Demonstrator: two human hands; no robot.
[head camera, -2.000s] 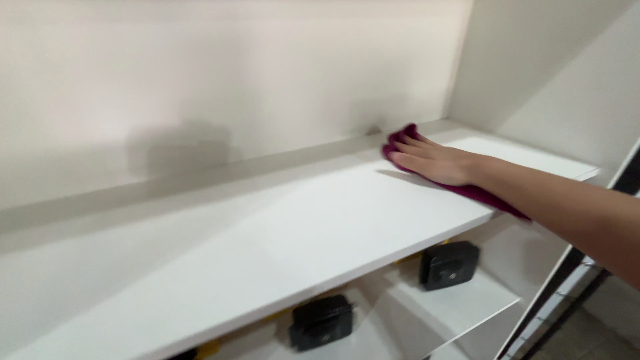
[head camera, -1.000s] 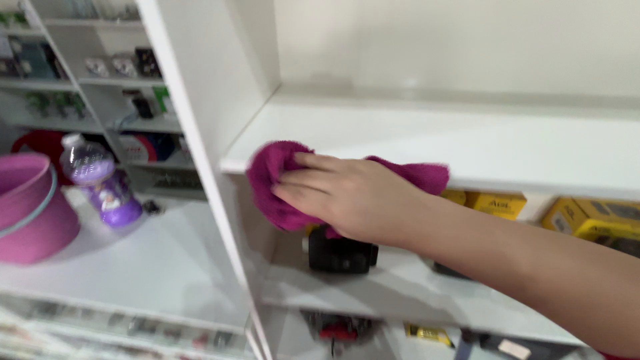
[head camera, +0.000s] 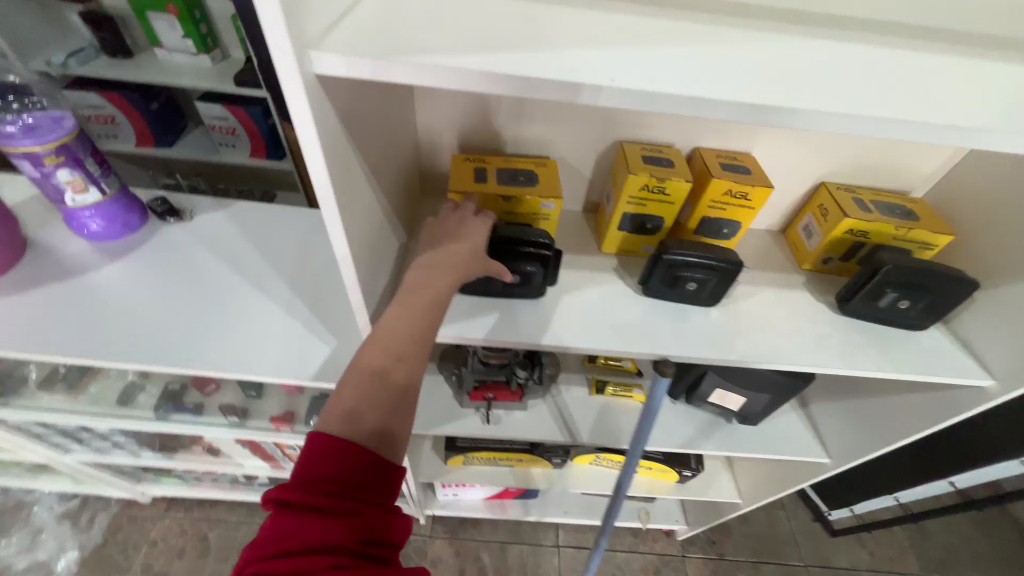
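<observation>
My left hand (head camera: 460, 244), in a red sleeve, reaches into the shelf's left end. Its fingers lie at the front of a yellow AGL box (head camera: 506, 178), and its thumb is against a black lock unit (head camera: 520, 260) in front of that box. Whether the fingers close on either cannot be told. To the right, two upright yellow boxes (head camera: 644, 200) stand behind another black unit (head camera: 692, 272). A wider yellow box (head camera: 868, 228) sits behind a third black unit (head camera: 906, 292). My right hand and the magenta cloth are out of view.
A white upright panel (head camera: 316, 176) borders the shelf, with an upper shelf edge (head camera: 640, 96) overhead. A blue-grey pole (head camera: 632, 464) slants up before the lower shelves. At left, a bottle of purple liquid (head camera: 76, 176) and keys (head camera: 166, 210) rest on a white counter (head camera: 160, 296).
My right hand wiped along the upper shelf with the magenta cloth, then held it at the shelf's left end; both have left view. My left hand has come in at the lower shelf. The view has tilted down.
</observation>
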